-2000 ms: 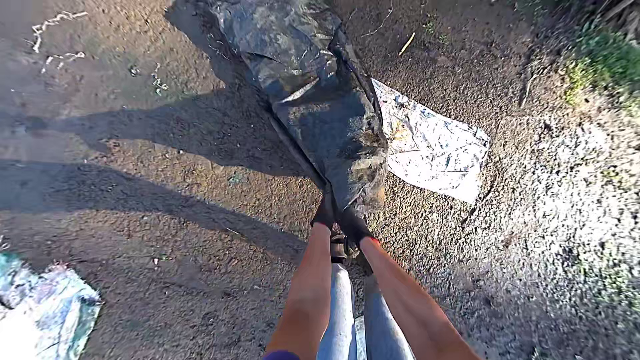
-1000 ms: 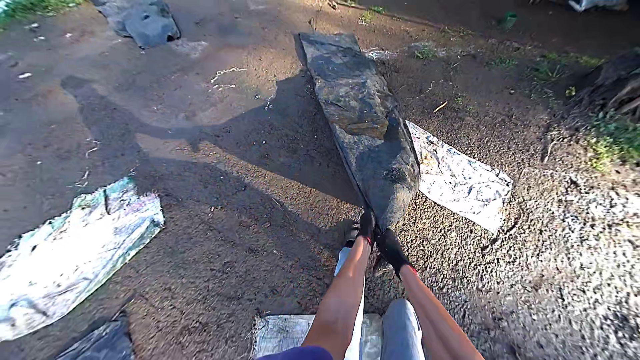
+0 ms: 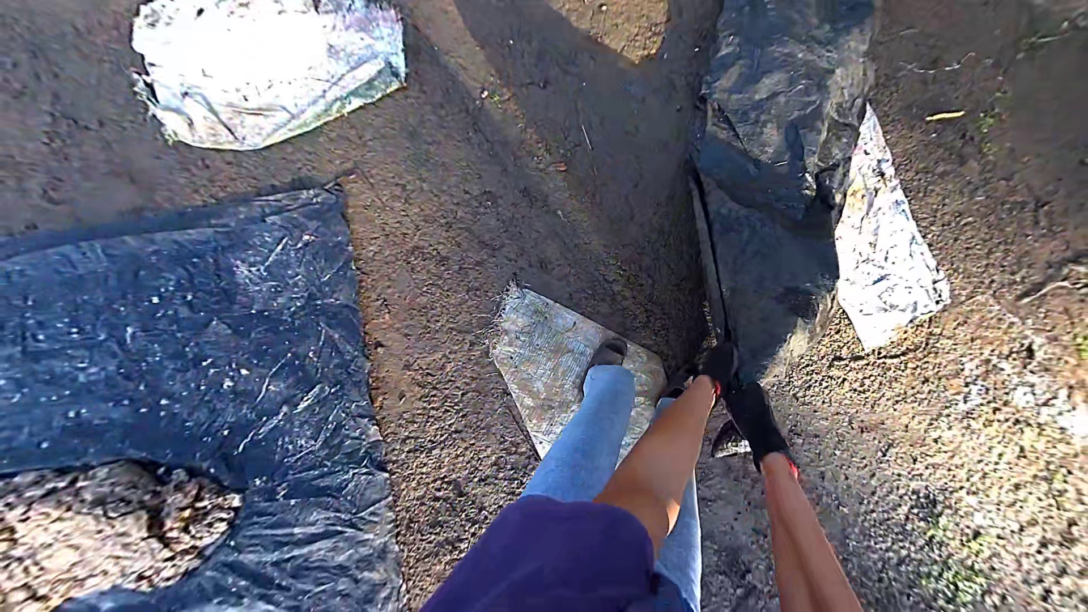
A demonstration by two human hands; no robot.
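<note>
A long black plastic sheet [image 3: 765, 246] lies bunched over the soil, and both hands are gathered at its near end. My left hand [image 3: 719, 361], in a dark glove, closes on the edge of that end. Beside it my right hand [image 3: 755, 416], gloved in black with a red cuff edge, grips the same end; its fingers are partly hidden. Right of the black sheet a pale, stained plastic sheet [image 3: 888, 246] sticks out from beside it. One foot rests on a worn woven sack piece [image 3: 561, 353] left of the hands.
On the left a wide dark plastic sheet [image 3: 212, 340] covers the ground, with a pile of light, crumbly material [image 3: 93, 531] at its lower part. A whitish plastic sheet [image 3: 272, 76] lies at the upper left. Rough soil and small stones surround the feet.
The view has swung left, bringing in the wide dark sheet and its pile. My feet have moved apart, one now on the woven sack piece. Both hands still hold the black sheet's near end.
</note>
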